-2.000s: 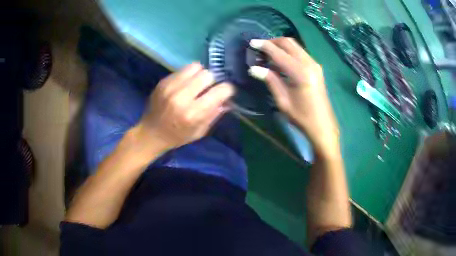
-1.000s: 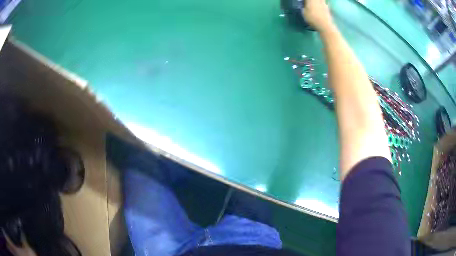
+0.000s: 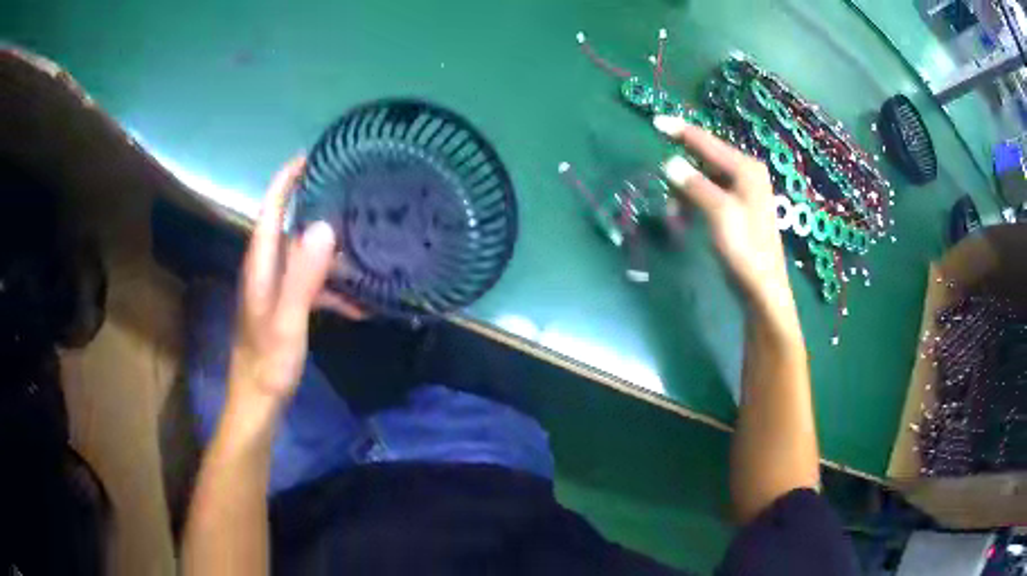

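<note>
My left hand (image 3: 282,281) grips the left rim of a black round fan housing (image 3: 394,214), its open side facing up, over the near edge of the table. My right hand (image 3: 721,191) is over the table, right of the housing. Its fingertips are by a blurred green stator board assembly (image 3: 631,208) with red and black leads and white plugs, which hangs or lies just below them. Stacked green stator board strips (image 3: 794,169) with wires and white plugs lie beyond the right hand.
Two black slotted housings stand along the far side, one at upper right (image 3: 909,138). An open carton of dark reddish wires (image 3: 969,383) is at right. A carton (image 3: 130,416) with black shells is at left by my legs. The green table (image 3: 541,259) has a raised near edge.
My left hand has come into view holding a housing near the table edge. My right hand has come back from the far side, where it held a black part, to beside the stator strips.
</note>
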